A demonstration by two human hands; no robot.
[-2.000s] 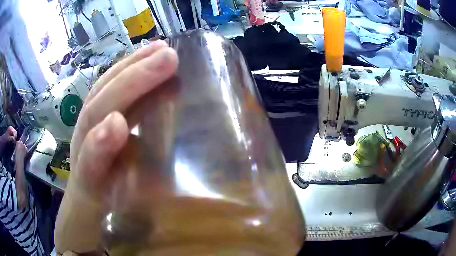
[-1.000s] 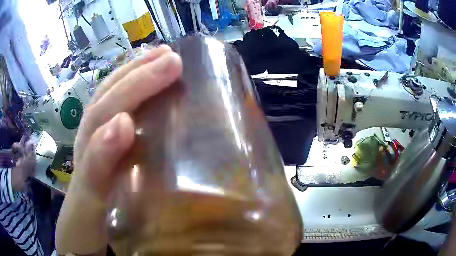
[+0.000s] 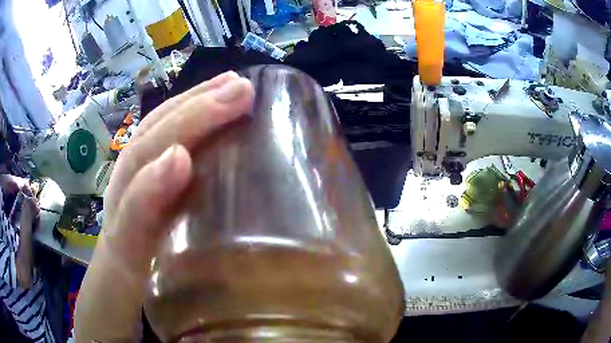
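Observation:
My left hand [image 3: 161, 174] grips a clear brownish drinking jar [image 3: 281, 194] close to the camera, fingers around its left side. The jar is tilted, its base up and its threaded mouth end cut off by the bottom edge. Amber liquid lies in its lower part. At the right edge a strip of skin [image 3: 599, 325] shows, probably part of my right arm or hand; its fingers are not visible. A shiny steel vacuum jug [image 3: 546, 234] stands tilted in view in front of the sewing machine [image 3: 502, 120].
A greenish lid-like thing [image 3: 484, 189] and red-handled snips [image 3: 524, 182] lie by the machine head. An orange holder [image 3: 429, 43] stands on it. Black cloth [image 3: 378, 134] lies left of the machine. Another machine [image 3: 63, 147] and a person in striped clothing [image 3: 20, 288] are at left.
The sewing machine and jug have shifted left and up in view. The jar's threaded mouth end now shows at the bottom edge. My left hand keeps its grip.

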